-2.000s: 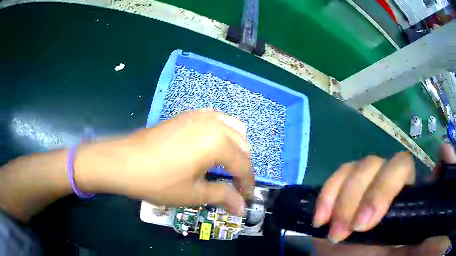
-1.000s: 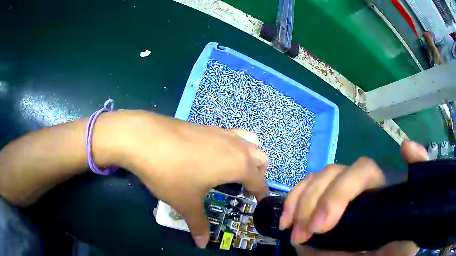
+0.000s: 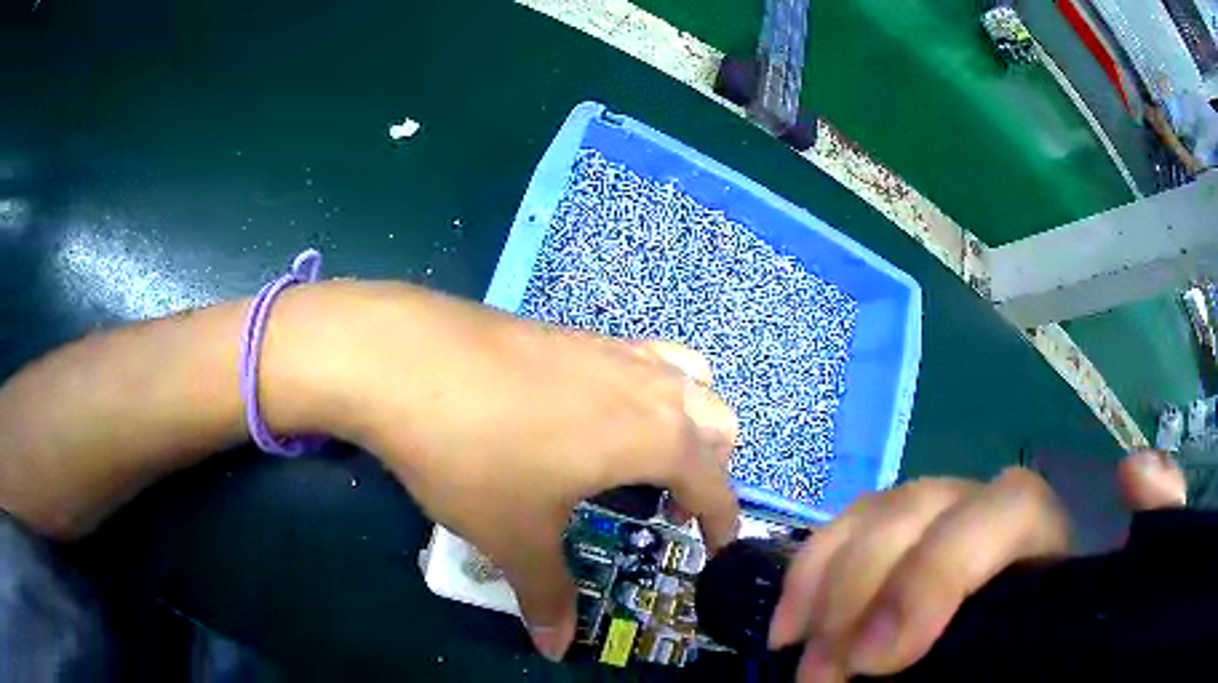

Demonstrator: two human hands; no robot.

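Observation:
My left hand (image 3: 521, 440), with a purple bracelet on its wrist, spans the circuit board (image 3: 621, 567), thumb at its left end and fingers at its far edge. The board has a yellow block and gold-coloured contacts and lies on the white fixture (image 3: 461, 574). My right hand (image 3: 922, 567) is closed round the black electric screwdriver (image 3: 1069, 607). The screwdriver's nose is at the board's right end, and its tip is hidden. A light-blue bin (image 3: 892, 400) full of tiny silver screws stands just beyond the board.
The bench top (image 3: 267, 160) is dark green, with a small white scrap (image 3: 403, 130) on it. Beyond a worn pale rail (image 3: 882, 187) runs a green conveyor belt (image 3: 922, 80). A dark post (image 3: 781, 67) and a grey beam (image 3: 1109, 254) stand at the rail. A person's arm shows at the far right.
My left hand has gone from pinching at the contacts to spreading round the board. The screwdriver's nose has come over the board's right end. The view has shifted, so the bin appears further right.

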